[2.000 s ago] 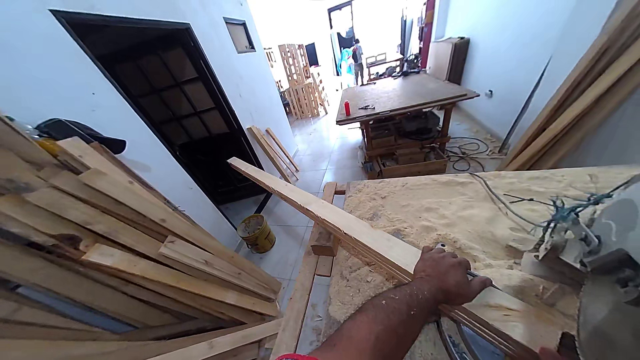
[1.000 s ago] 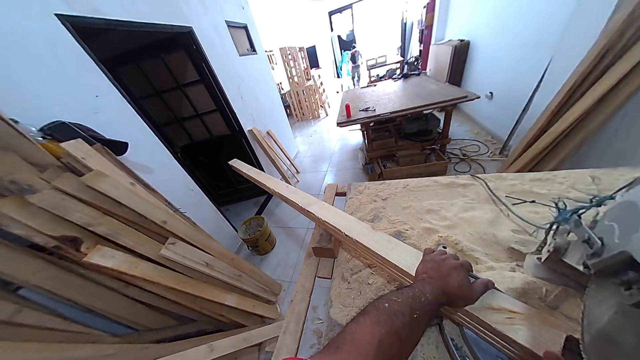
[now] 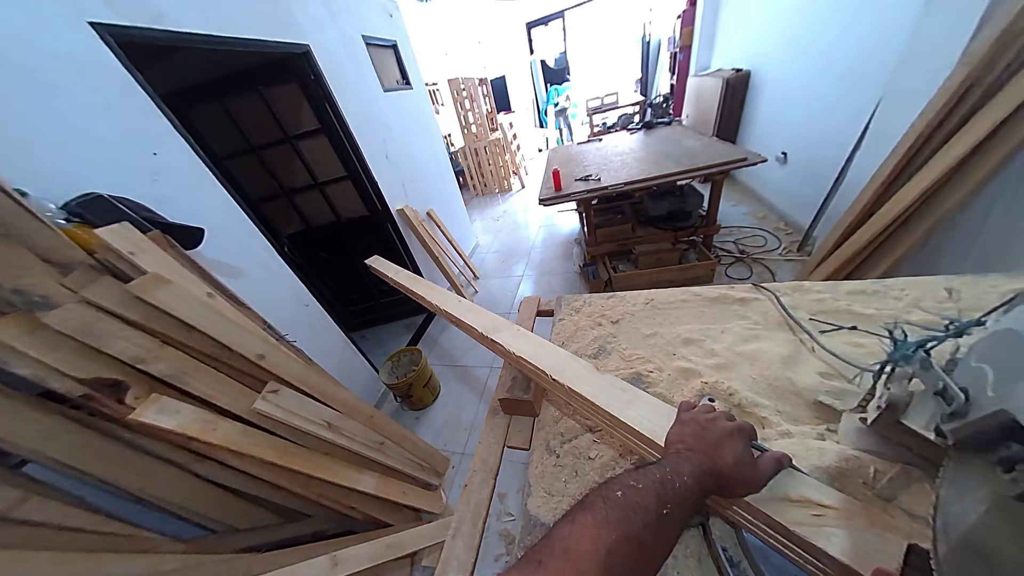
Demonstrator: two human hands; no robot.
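My left hand (image 3: 716,450) is shut on a long wooden board (image 3: 552,360), palm down over its top face. The board lies slantwise across the sawdust-covered worktop, its far end sticking out past the left edge. Under my fingers, a thin dark metal piece (image 3: 788,462) shows beside the board. At the right edge stands a power saw (image 3: 980,448), partly cut off by the frame, with a round blade or guard and teal ties on top. Only a sliver of my right hand (image 3: 882,571) shows at the bottom edge, by the board's near end; its grip is hidden.
Loose boards (image 3: 200,384) are stacked at left, with a dark cap (image 3: 132,218) above them. A yellow bucket (image 3: 410,379) stands on the floor. Ahead is a wooden table (image 3: 640,164); a person (image 3: 562,112) is far behind. Planks (image 3: 920,184) lean at right. A cable (image 3: 800,326) crosses the sawdust.
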